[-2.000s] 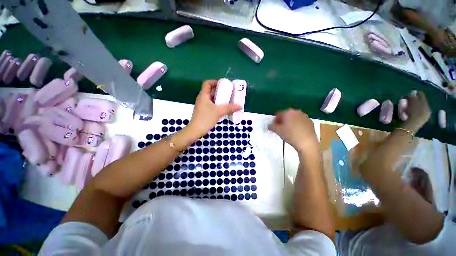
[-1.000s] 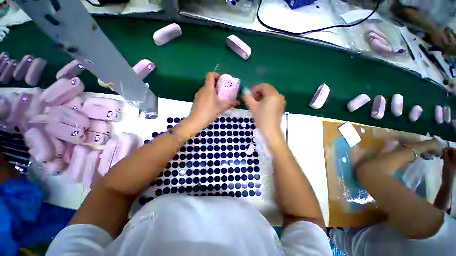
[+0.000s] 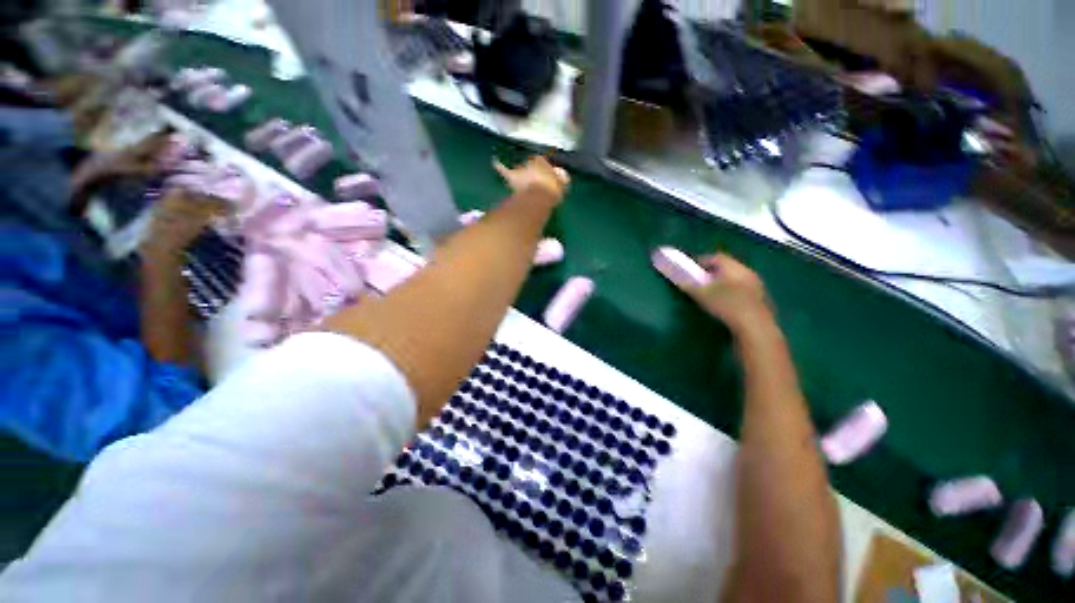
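My left hand is stretched out over the far side of the green belt, near the grey post; it is blurred and I cannot tell whether it holds anything. My right hand is over the belt with its fingers on one end of a pink housing. The sticker sheet with rows of dark round dots lies on the white bench in front of me, partly covered by my left arm and shirt. Another pink housing lies on the belt between my hands.
A pile of pink housings lies left on the bench, beside a neighbour in blue. The grey post stands at the belt. More housings lie on the belt at right. A blue device sits on the far bench.
The view has turned left and tilted. My hands have parted: the left has reached far over the belt, the right has moved onto a belt housing. The housing held earlier no longer shows in my left hand.
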